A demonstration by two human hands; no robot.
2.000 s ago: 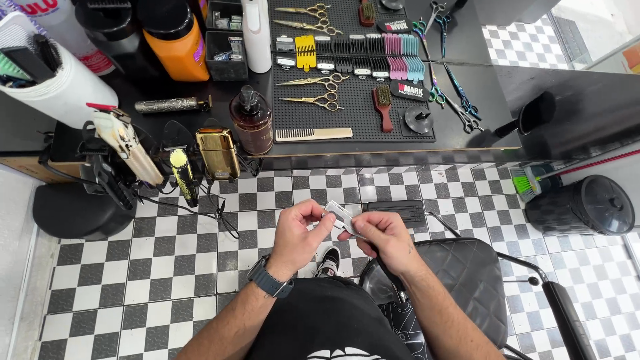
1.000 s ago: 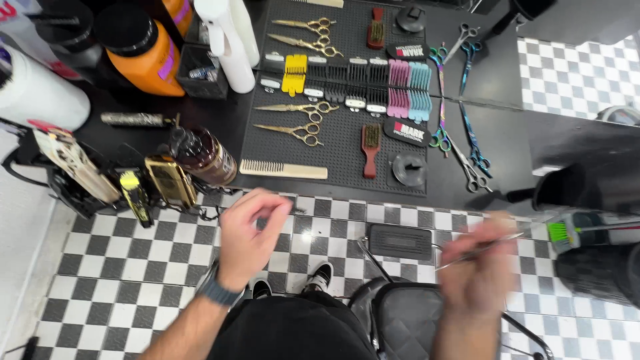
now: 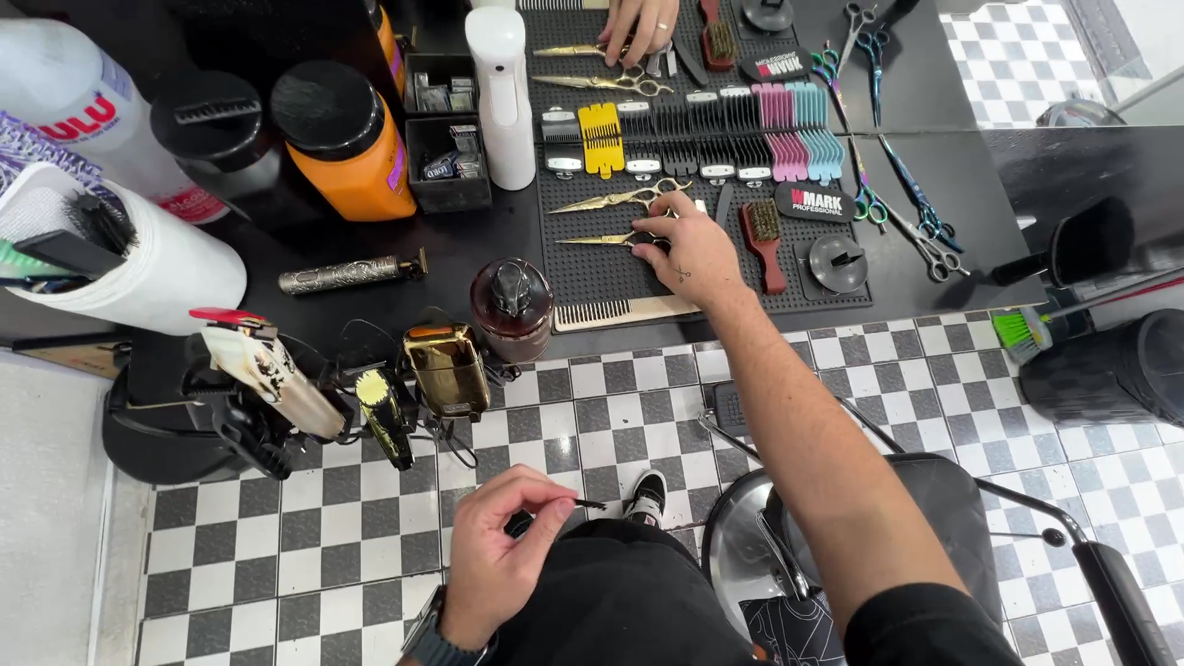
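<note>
My left hand (image 3: 509,546) is low in front of my black clothing, thumb and finger pinching a small dark thin piece (image 3: 589,504). On the black textured mat, my right hand (image 3: 689,245) has its curled fingers at the handles of the lower gold scissors (image 3: 592,240); whether they grip anything is hidden. Another pair of gold scissors (image 3: 606,200) lies just above. A slim dark strip (image 3: 724,203), perhaps a razor part, is beside the hand, left of a wooden-handled brush (image 3: 763,245). Below the hand lies a pale comb (image 3: 620,313).
Clipper guards (image 3: 680,139) form rows on the mat, before a mirror. A brown bottle (image 3: 511,310), gold shaver (image 3: 447,370) and clippers (image 3: 273,375) line the left edge. Colored scissors (image 3: 916,194) lie at right. A black chair (image 3: 934,518) stands below right.
Two seconds ago both hands were together at a small pale item. They have parted; my right hand, which held a thin metal object one second ago, has moved up over the mat.
</note>
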